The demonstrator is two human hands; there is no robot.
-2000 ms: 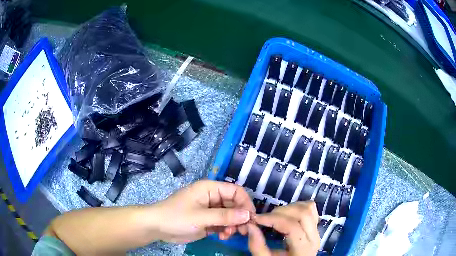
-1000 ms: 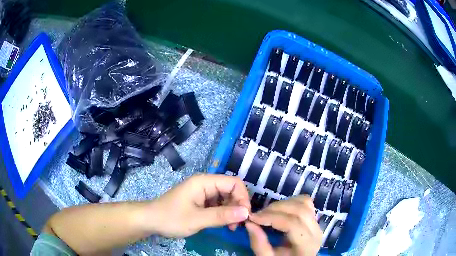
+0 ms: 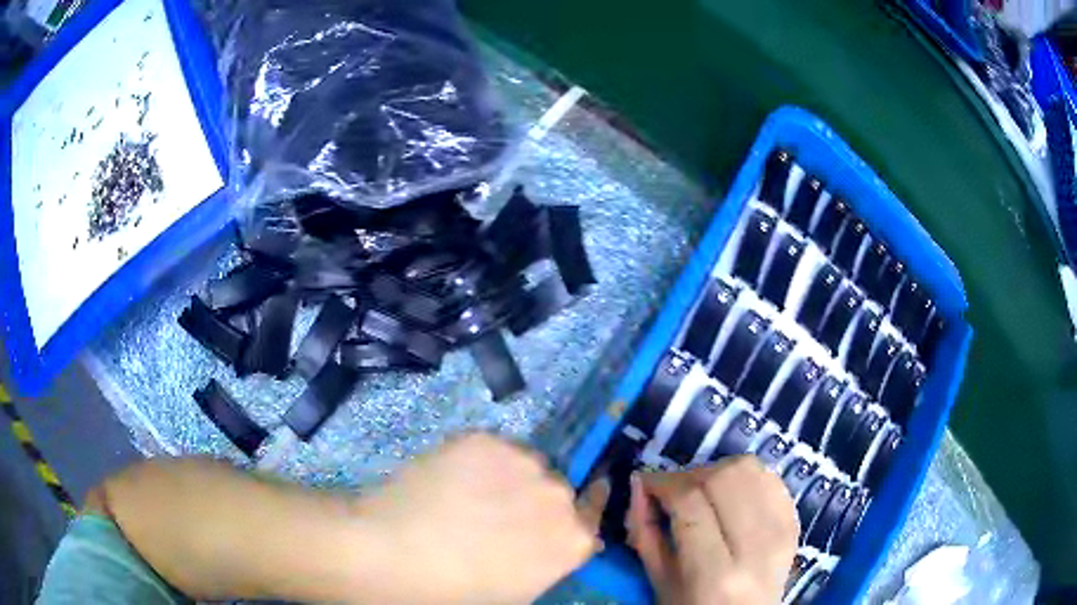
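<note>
Black curved plastic parts (image 3: pixel 706 420) stand in rows between white strips in the large blue tray (image 3: pixel 848 140). Several have a small bright dot at one end. My left hand (image 3: pixel 484 520) is over the tray's lower left corner, its back up and its fingertips mostly hidden. My right hand (image 3: pixel 723 532) is bent over the tray's near rows beside it. A dark part (image 3: pixel 617 490) shows between the fingertips of both hands. Whether it is held or lies in the tray is unclear. No small metal piece can be made out in the fingers.
A heap of loose black parts (image 3: pixel 319 360) lies left of the tray, below a clear bag (image 3: pixel 366 95) of dark parts. A shallow blue-rimmed tray (image 3: pixel 195 71) holds a pile of tiny metal pieces (image 3: pixel 124 189). A torn white sheet (image 3: pixel 939 579) is at lower right. A green surface (image 3: pixel 661 77) curves behind.
The view has shifted, so the trays and heap sit elsewhere in the picture. My hands, earlier pinching together at the fingertips, are now slightly apart and turned down at the tray's near corner.
</note>
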